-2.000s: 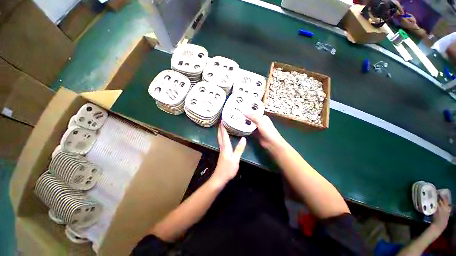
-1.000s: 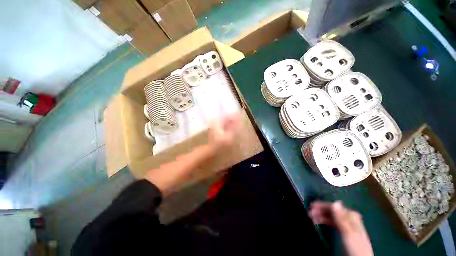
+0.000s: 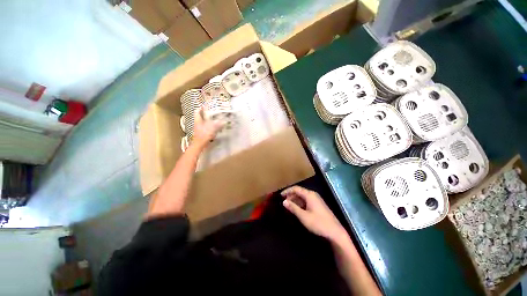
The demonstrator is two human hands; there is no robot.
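An open brown carton [image 3: 254, 171] stands left of the bench. Rows of off-white cover plates [image 3: 236, 82] stand along its far and left sides on a whitish ribbed liner [image 3: 263, 113]. My left hand [image 3: 207, 128] reaches into the carton at the plates; its fingers are blurred, so I cannot tell whether it grips one. My right hand [image 3: 309, 211] is empty, fingers curled and apart, between the carton and the bench edge. Several plate stacks [image 3: 374, 133] stand close together on the green bench.
A shallow cardboard tray [image 3: 497, 225] of tiny cream pieces is on the bench at the right. A grey panel [image 3: 404, 17] stands at the bench's far end. Another open carton [image 3: 320, 32] is behind. Closed cartons [image 3: 167, 23] are stacked on the floor at the back.
My hands have left the plate stack on the bench. My left hand has moved into the carton. My right hand has come back over the bench edge. The view has turned left.
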